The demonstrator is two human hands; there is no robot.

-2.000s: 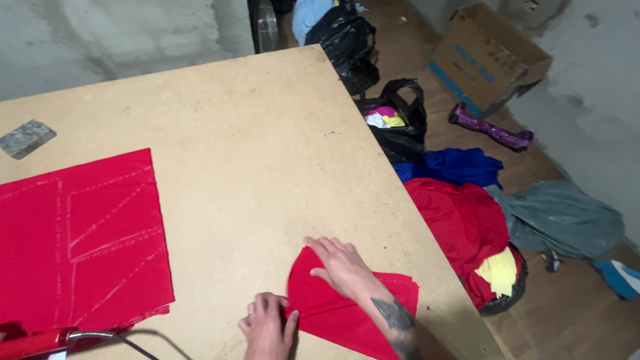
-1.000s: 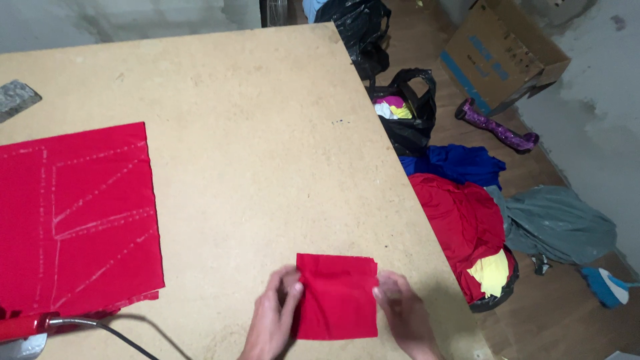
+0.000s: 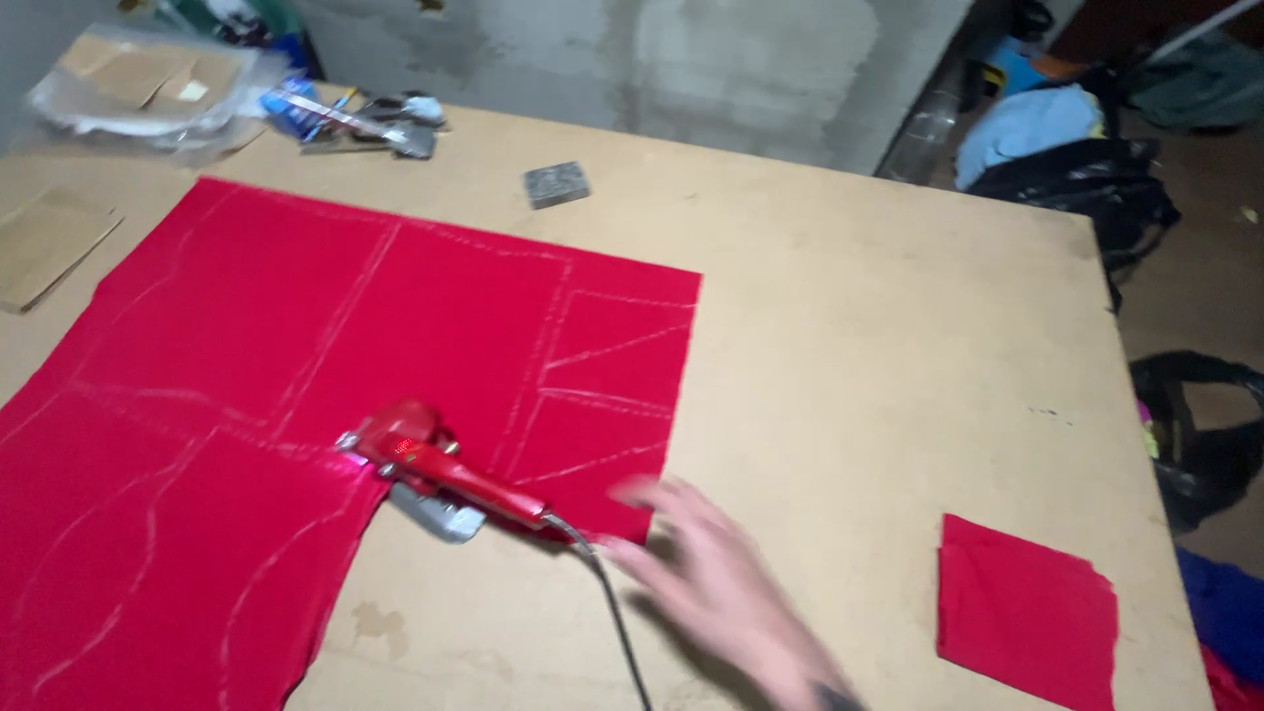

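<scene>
A large piece of red fabric [image 3: 444,326] with chalk lines lies on the wooden table. A red handheld electric fabric cutter [image 3: 439,469] rests on it, its head at the cut edge and its black cord [image 3: 617,612] trailing toward the near side. Just right of the cutter's handle my right hand [image 3: 701,573], blurred, has its fingers spread near the fabric's lower right corner and holds nothing. A small folded stack of red fabric [image 3: 1027,612] lies at the lower right, with no hand on it. My left hand is out of view.
A grey block [image 3: 556,185] sits beyond the fabric. At the back left are a plastic bag with cardboard pieces [image 3: 158,84] and assorted small tools [image 3: 365,123]. Brown cardboard [image 3: 54,247] lies at the left. Black bags [image 3: 1076,183] stand past the table's right edge.
Both hands have let go of the small red fabric, which lies folded. My right hand has moved left, near the cutter; my left hand has left the view. The view has swung left.
</scene>
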